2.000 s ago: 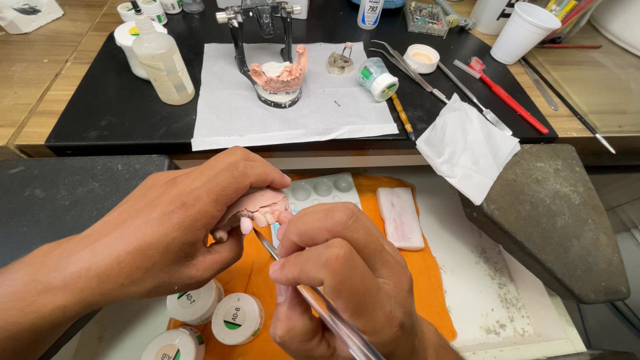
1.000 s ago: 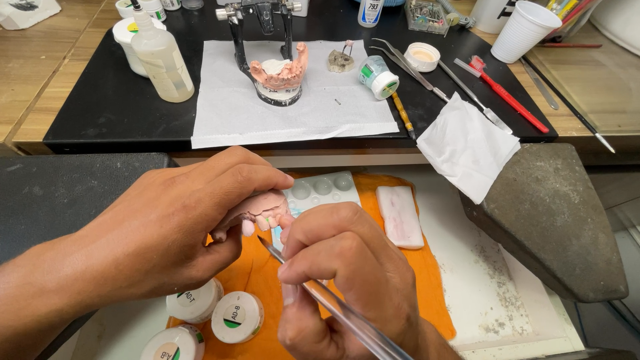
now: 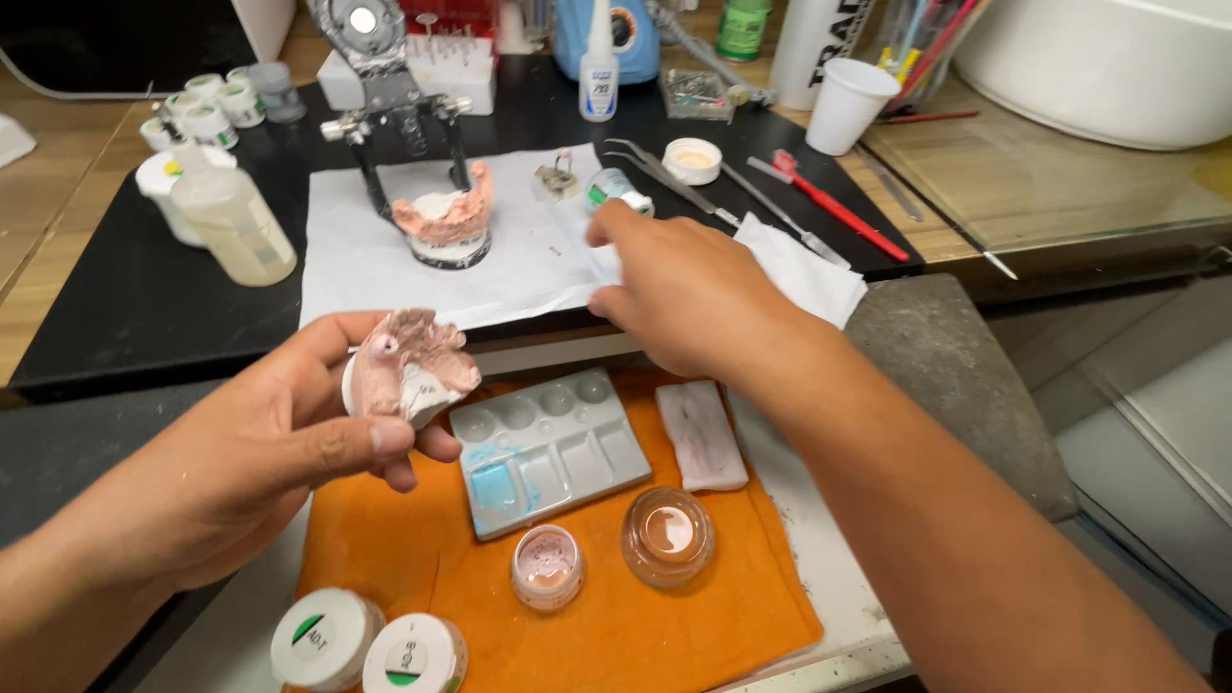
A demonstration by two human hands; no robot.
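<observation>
My left hand [image 3: 279,438] holds a dental cast [image 3: 414,371] of pink and white material, turned with its inner side up. My right hand [image 3: 688,284] reaches over the near edge of the black board, by a small tipped jar [image 3: 619,192] and the white paper sheet [image 3: 539,279]. A blurred, pale translucent strip lies by its thumb and forefinger; whether they grip it is unclear. An articulator [image 3: 380,115] with a pink and white cast [image 3: 448,217] stands on the paper. A mixing palette [image 3: 553,452] rests on the orange cloth [image 3: 443,568] below, beside a white block [image 3: 701,435].
An open pink jar [image 3: 547,568] and a glass dish [image 3: 667,536] stand on the cloth, near two lidded jars [image 3: 327,638]. Tweezers [image 3: 674,183], a red-handled brush [image 3: 847,217] and a crumpled tissue [image 3: 804,269] lie at right. A liquid bottle [image 3: 234,221] stands at left.
My right hand has moved up from beside the cast to the paper's edge. My left hand has turned the cast over and moved it left. The view has shifted.
</observation>
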